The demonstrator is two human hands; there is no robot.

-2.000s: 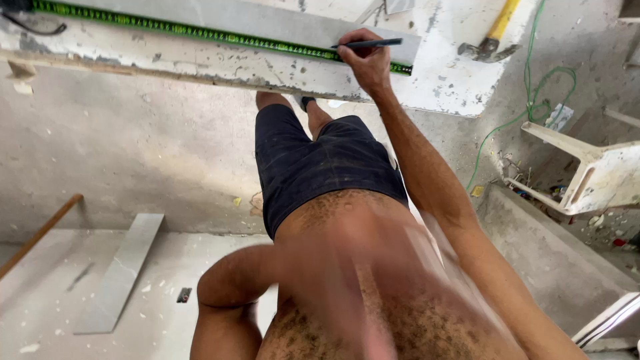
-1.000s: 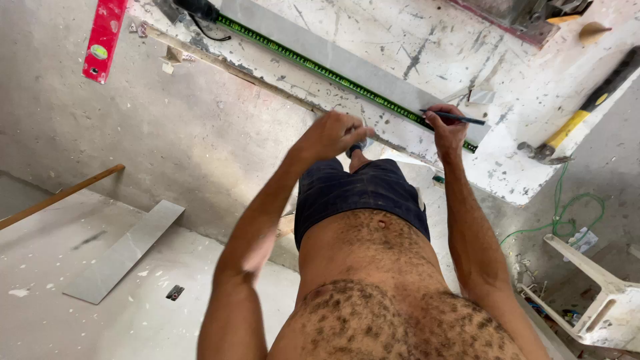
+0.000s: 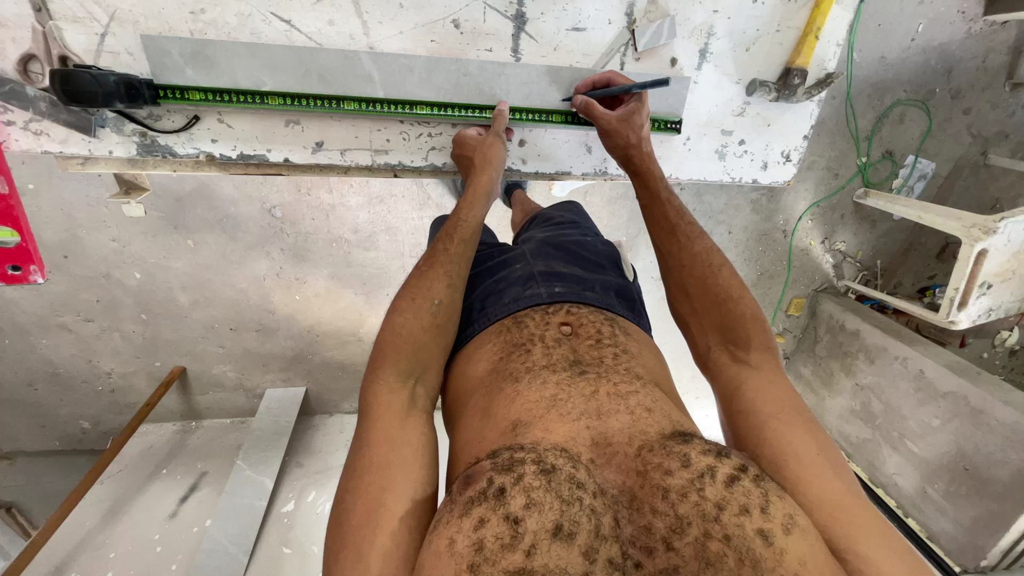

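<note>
A long grey tile strip point(image 3: 360, 74) lies on the paint-worn white bench point(image 3: 320, 148). The green blade of a tape measure point(image 3: 264, 99) is drawn out along the strip's near edge, its black case point(image 3: 102, 86) at the left end. My left hand point(image 3: 482, 150) presses on the blade with a finger extended and the others curled. In my right hand point(image 3: 618, 112) is a dark pen or pencil point(image 3: 644, 86), its tip pointing left beside the blade on the tile; whether it touches cannot be told.
Scissors point(image 3: 42, 56) lie by the tape case. A yellow-handled hammer point(image 3: 794, 68) rests on the bench's right end. A red spirit level point(image 3: 14, 232) is at the left. Below are a wooden stick point(image 3: 104, 468), another grey strip point(image 3: 252, 480), green cord point(image 3: 800, 212) and a white plastic stool point(image 3: 972, 256).
My left hand has moved from over my body up to the tape blade and now presses on it. The right hand still holds the pen by the blade. The view has shifted.
</note>
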